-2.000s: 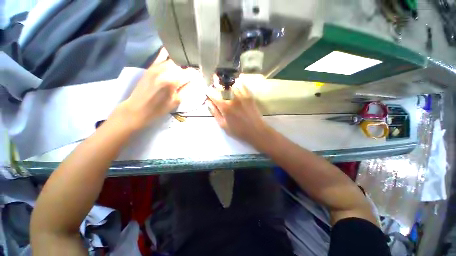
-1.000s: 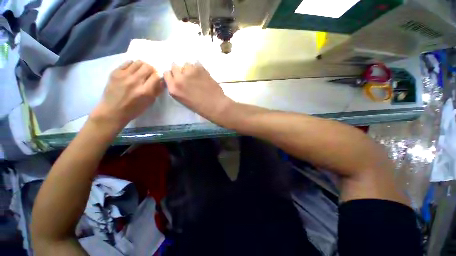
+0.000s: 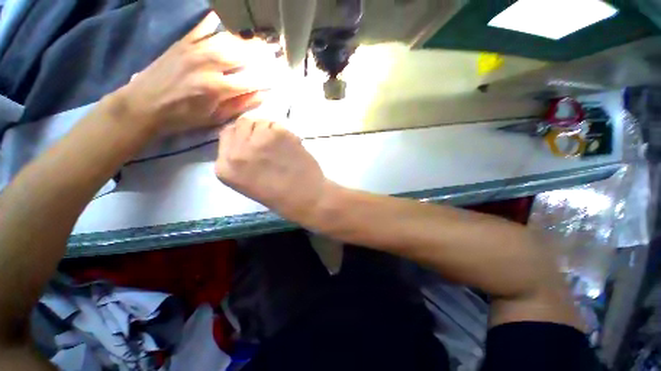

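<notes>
Dark-grey cloth (image 3: 94, 54) is heaped at the upper left, with a pale strip (image 3: 54, 134) along its near side. A thin dark edge runs from the strip to my right hand. My left hand (image 3: 192, 83) lies over the cloth left of the needle area, palm down, fingers spread and partly washed out by the lamp. My right hand (image 3: 268, 163) is curled at the cloth's near edge, just below my left fingertips; its own fingertips are mostly hidden. The presser foot area (image 3: 334, 87) is right of my left fingers, above my right hand, touching neither.
Scissors (image 3: 565, 130) with red and yellow handles lie at the table's right, by a dark tray (image 3: 599, 129). The green-grey table edge (image 3: 174, 235) runs across in front of me. Loose grey and white pieces (image 3: 109, 319) lie below left. The machine's green panel (image 3: 464, 32) hangs above right.
My hands came away left from the needle area, pinching together at the cloth edge. Now my left hand has moved up and spread over the cloth; my right stays curled near the edge.
</notes>
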